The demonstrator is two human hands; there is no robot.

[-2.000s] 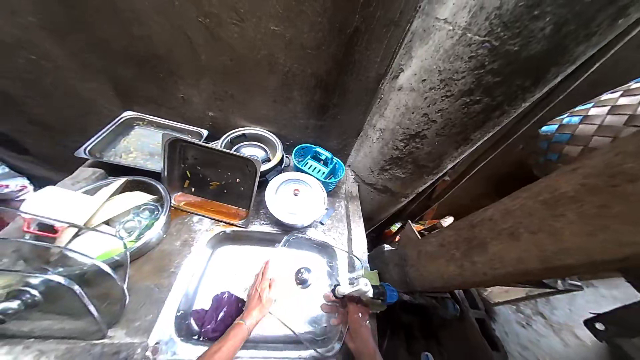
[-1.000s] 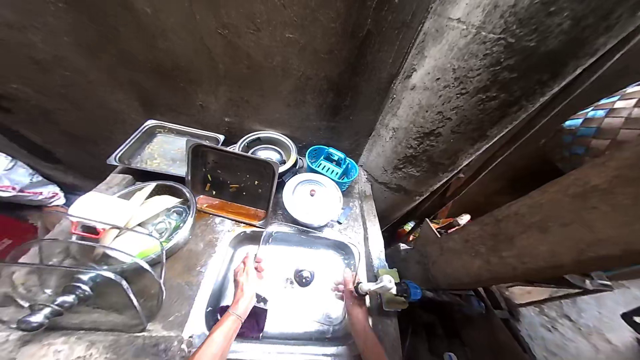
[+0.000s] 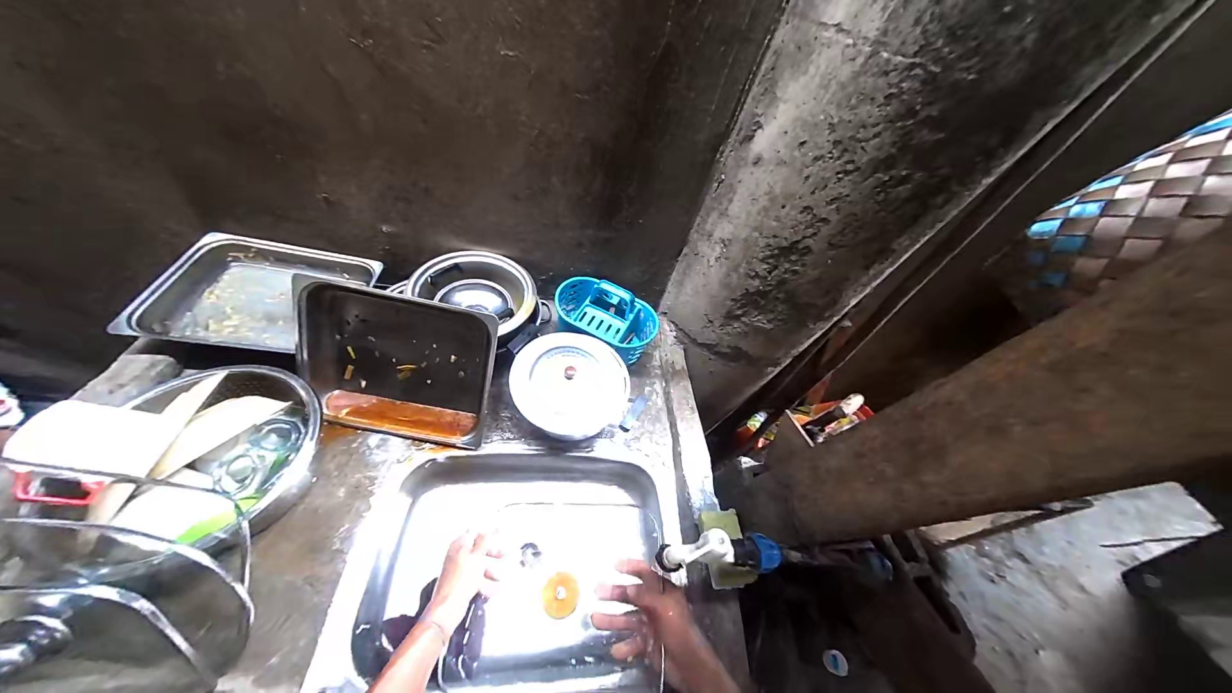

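Inside the stainless steel sink (image 3: 438,472), my left hand (image 3: 460,582) and my right hand (image 3: 650,616) are at opposite sides of a clear, thin-edged rectangular container (image 3: 587,510). It looks held between them, though its transparent walls are hard to trace. The right fingers are spread against its side. A dark purple cloth (image 3: 467,640) lies by my left hand, partly hidden. Between the hands an orange disc (image 3: 560,595) shows near the metal drain (image 3: 529,553); whether it lies in or under the container is unclear. A white tap (image 3: 707,547) juts over the right rim.
Behind the sink stand a lidded round pot (image 3: 570,385), a blue plastic basket (image 3: 621,313), nested metal pots (image 3: 472,284) and a tilted steel pan (image 3: 399,361) with orange liquid. Another pan (image 3: 231,298), a filled metal bowl (image 3: 313,423) and a clear rack-like container (image 3: 115,616) are at left.
The orange disc now shows between my hands, where the earlier frames show only the drain. The clear container has shifted in the sink between my hands.
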